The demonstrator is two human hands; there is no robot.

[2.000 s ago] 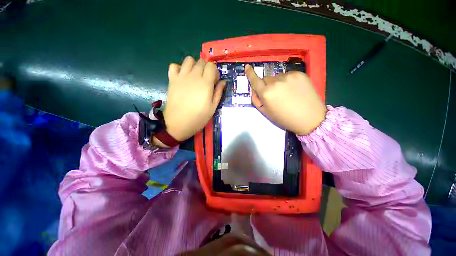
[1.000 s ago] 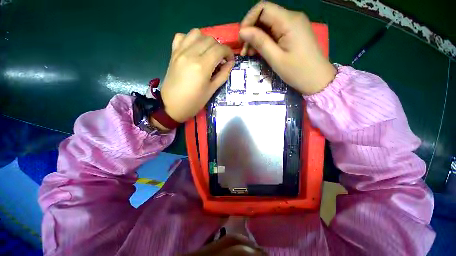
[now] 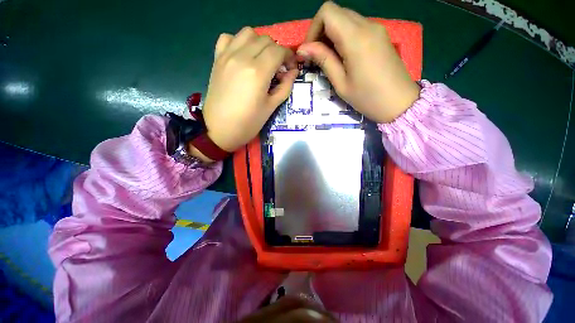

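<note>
An opened tablet (image 3: 372, 183) lies in a red-orange foam tray (image 3: 398, 208), its large silvery rectangle (image 3: 318, 183) nearer me and its circuit board (image 3: 301, 98) at the far end. My left hand (image 3: 243, 94) is over the board's far left corner, fingers bent and thumb close to the forefinger. My right hand (image 3: 365, 72) is beside it over the tray's far edge, thumb and forefinger nearly together. The fingertips of both hands almost meet at a small dark spot; whether they hold a small part cannot be told. The fingers hide that corner.
A thin dark stick, a pen or tweezers (image 3: 476, 52), lies on the dark-green bench (image 3: 126, 57) at the far right, by a peeling white-and-brown edge strip (image 3: 536, 35). My left wrist bears a dark red band (image 3: 208, 146) and a watch. My pink striped sleeves flank the tray.
My right hand has lifted off the board's middle and moved to its far left corner, beside my left hand. My left hand has shifted slightly up and right.
</note>
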